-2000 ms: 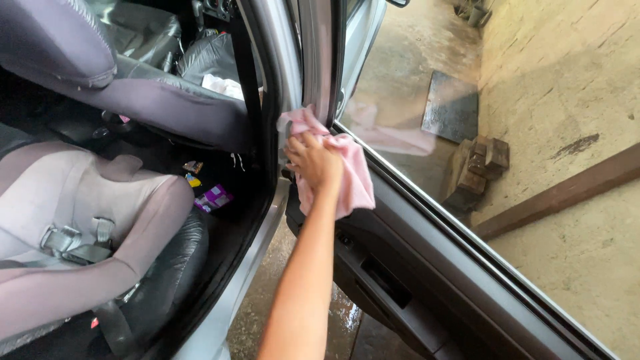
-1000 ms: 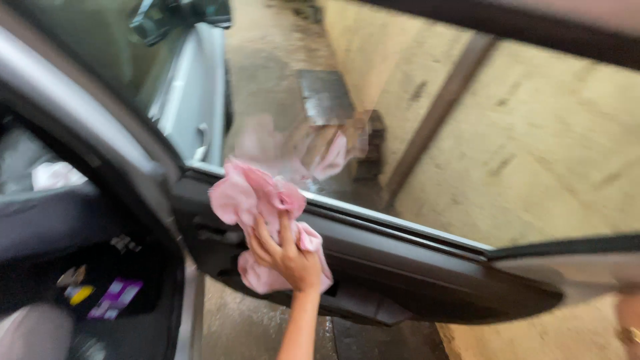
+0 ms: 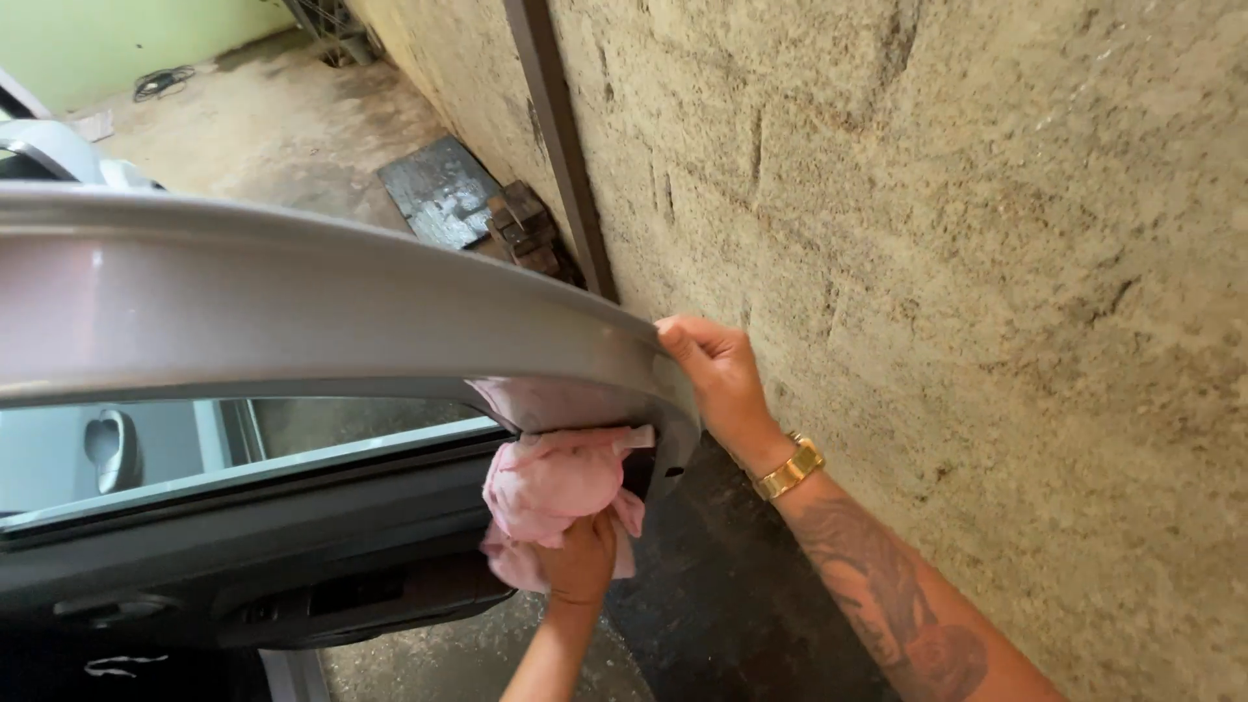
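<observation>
A pink cloth [image 3: 556, 487] is bunched in my left hand [image 3: 582, 565], pressed against the inner rear corner of the open car door, just below the window line. The cloth hides most of the fingers. My right hand [image 3: 717, 375], with a gold watch [image 3: 792, 468] on its wrist, grips the outer edge of the silver door frame [image 3: 341, 312]. Below the window glass runs the dark door trim [image 3: 292, 507] with its inner handle and armrest.
A rough plastered wall [image 3: 926, 244] rises close on the right, with a brown metal post [image 3: 561, 146] against it. Beyond the door, wooden blocks [image 3: 524, 229] and a dark flat panel [image 3: 442, 192] lie on the concrete floor. A coiled cable [image 3: 164, 83] lies farther back.
My left hand has moved with the pink cloth from the pillar by the door's hinge side along the trim to its far corner. My right hand now holds the frame. The view has swung right.
</observation>
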